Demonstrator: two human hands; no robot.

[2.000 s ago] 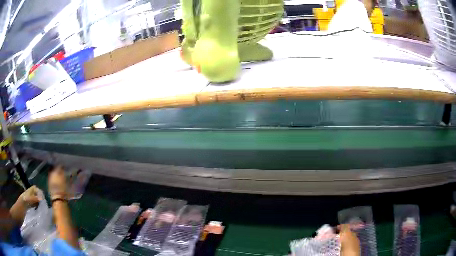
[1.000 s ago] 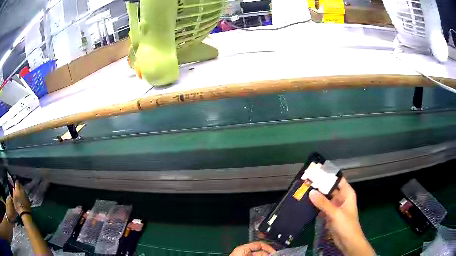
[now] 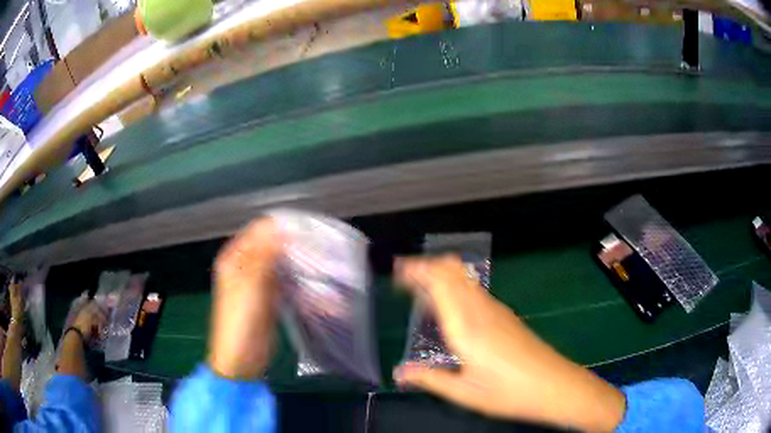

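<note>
My left hand [image 3: 245, 292] grips the left edge of a clear bubble bag [image 3: 331, 296], raised over the dark green belt. The bag is motion-blurred; pinkish and dark tones show in it, but I cannot tell for certain whether a module is inside. My right hand [image 3: 499, 347] is just right of the bag, thumb and fingers apart, with nothing visible in it. Another bubble bag [image 3: 457, 245] lies on the belt behind my right hand, partly covered by it. To the right, a black module [image 3: 638, 283] lies beside a bubble bag [image 3: 662, 252].
A whitish heap of bubble bags [image 3: 744, 372] is at the right edge. At left, another person's hand [image 3: 80, 321] is by bubble bags [image 3: 125, 317] and a black module [image 3: 147, 326]. A grey rail [image 3: 507, 173] and wood-edged shelf [image 3: 228, 46] run behind the belt.
The bare black module held up in my right hand one second ago is no longer seen there. My left hand has come up with a bubble bag. The view has tilted down.
</note>
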